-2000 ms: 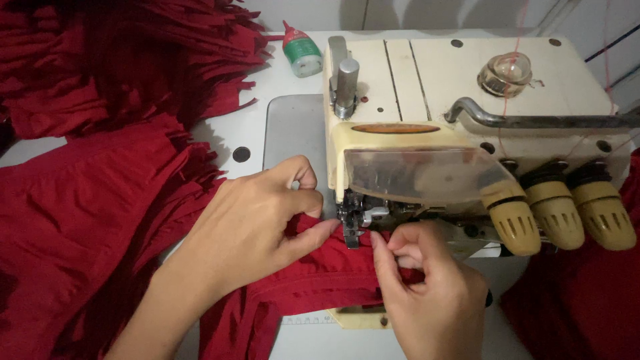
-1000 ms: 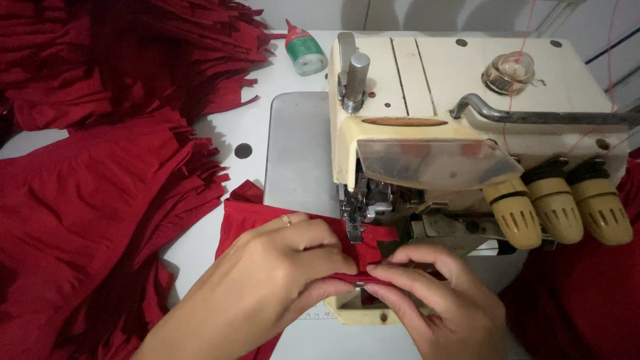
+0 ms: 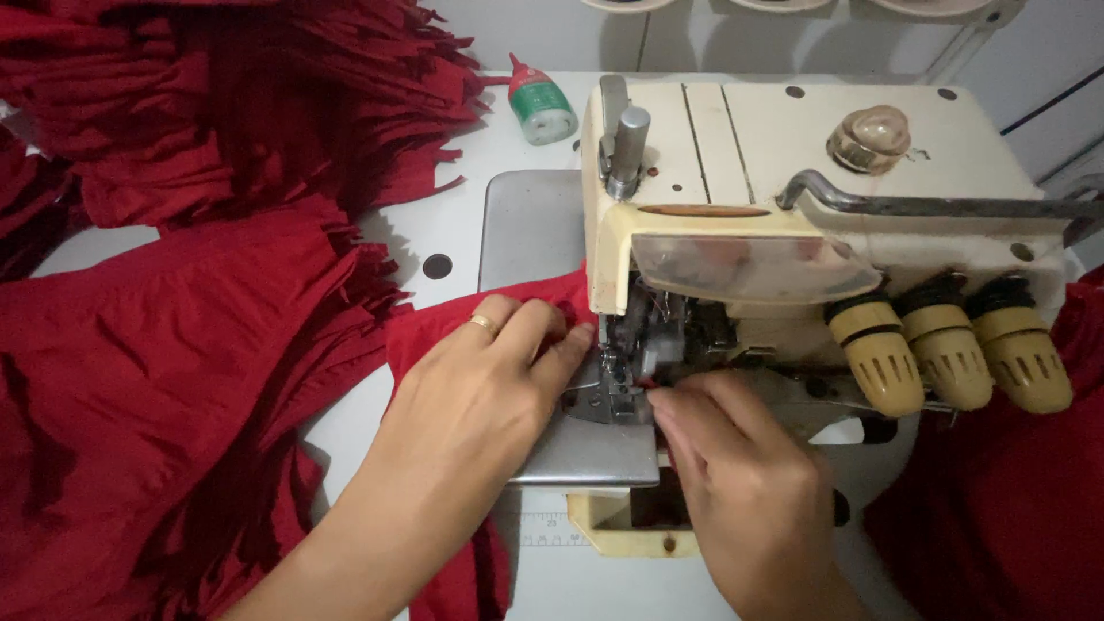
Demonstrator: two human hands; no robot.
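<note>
A cream overlock sewing machine (image 3: 742,155) stands in the middle and right, its presser foot (image 3: 619,392) low over the metal plate. My left hand (image 3: 492,371), with a ring, lies on a red fabric piece (image 3: 431,323) left of the foot, fingers bent and the fingertips near the machine head. Just right of the foot, my right hand (image 3: 733,457) has its thumb and index finger pinched together at the fabric's edge; only a small bit of red shows there. The needle area is partly hidden by the guard and blurred.
Red fabric pieces lie in a large stack (image 3: 172,345) at the left and a heap (image 3: 216,103) behind. A small red and green bottle (image 3: 542,103) is behind the machine. More red fabric (image 3: 992,509) lies at the right. A printed ruler strip (image 3: 542,530) runs along the front.
My left hand has moved from in front of the foot to its left side, onto the fabric. My right hand is now beside the foot, and the fabric piece no longer lies across the front.
</note>
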